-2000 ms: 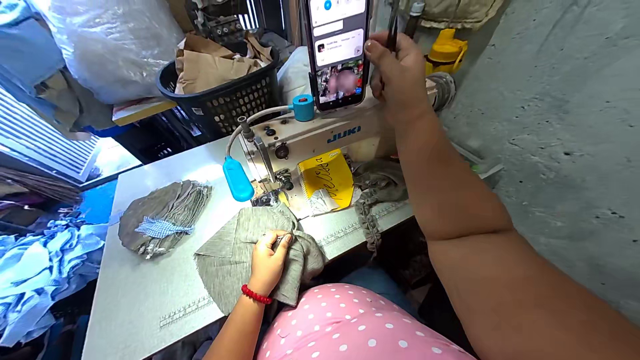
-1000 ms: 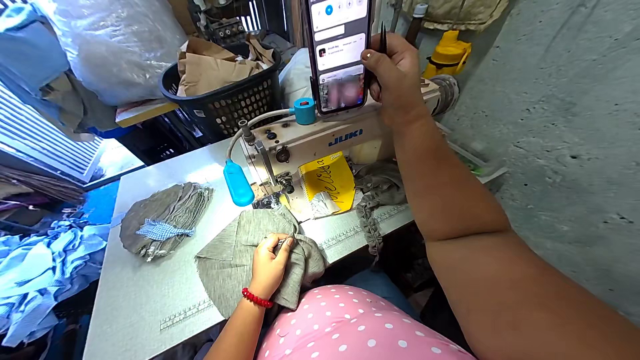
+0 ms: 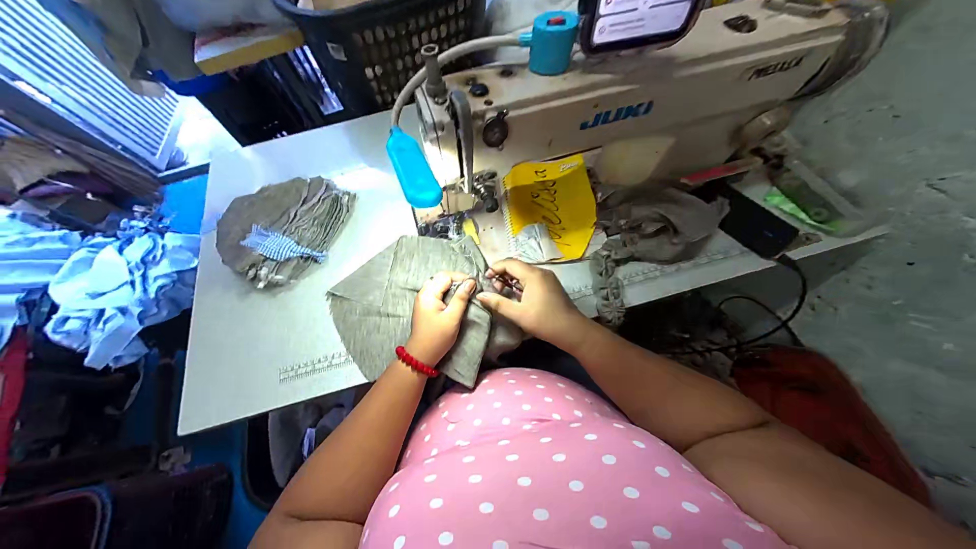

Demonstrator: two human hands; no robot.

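My left hand (image 3: 442,314), with a red bead bracelet above the wrist, pinches the edge of a grey-green fabric piece (image 3: 381,305) near the front of the sewing table. Close beside it on the right, my right hand (image 3: 530,297) holds a small dark tool, perhaps thread snips, at the same edge; its tips are partly hidden by the fingers. Behind the cloth stands a white Juki sewing machine (image 3: 549,114), its needle area just past the fabric. A yellow paper (image 3: 553,206) bearing handwriting is by the machine bed.
A stack of grey-green fabric pieces (image 3: 282,229) with a blue checked scrap (image 3: 278,244) lies on the table's left. Bunched fabric (image 3: 656,221) is right of the yellow paper. A phone (image 3: 640,23) stands above the machine, a black basket (image 3: 389,53) behind it. Light blue cloth (image 3: 114,282) is piled at far left.
My right hand has come down from the phone to the fabric edge, beside my left hand, which keeps its hold on the cloth. The view has tilted downward.
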